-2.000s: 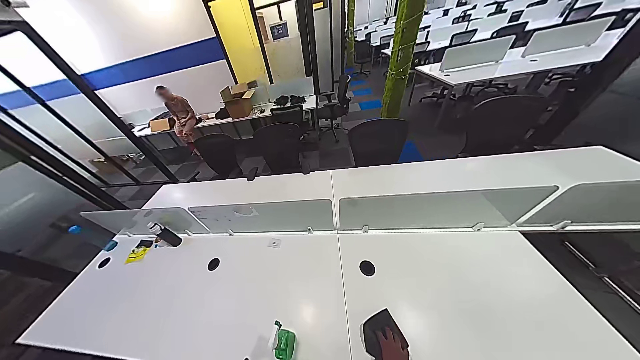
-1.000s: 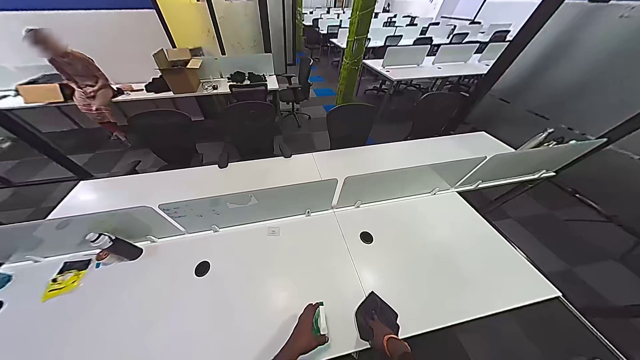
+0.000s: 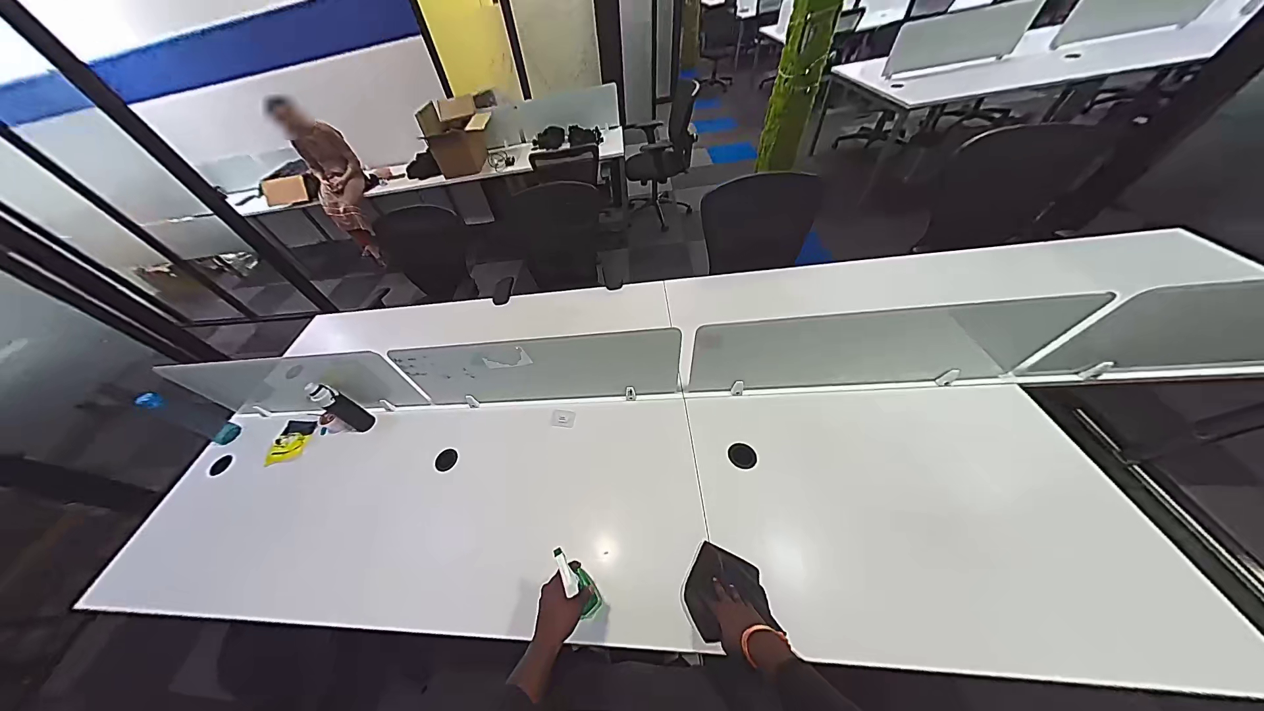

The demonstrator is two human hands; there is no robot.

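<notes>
Near the front edge of a long white desk (image 3: 375, 553), my left hand (image 3: 561, 607) is closed around a green spray bottle (image 3: 591, 594) with a white trigger head. To its right, my right hand (image 3: 733, 610), with an orange band at the wrist, lies flat on a dark cloth (image 3: 703, 583) with its fingers spread. The cloth rests on the desktop just right of the seam between two desk panels. A small white card-like piece (image 3: 563, 419) lies further back on the desk.
Frosted divider panels (image 3: 538, 367) run along the desk's middle. At the left are a dark bottle (image 3: 348, 409), a yellow packet (image 3: 287, 449) and a teal item (image 3: 227, 434). Black chairs (image 3: 760, 222) stand behind. Across the room, a person (image 3: 331, 163) sits beside cardboard boxes (image 3: 459, 143).
Two seconds ago the green bottle stood with no hand visible on it; my left hand now holds it. My right hand remains on the dark cloth. The view has swung about.
</notes>
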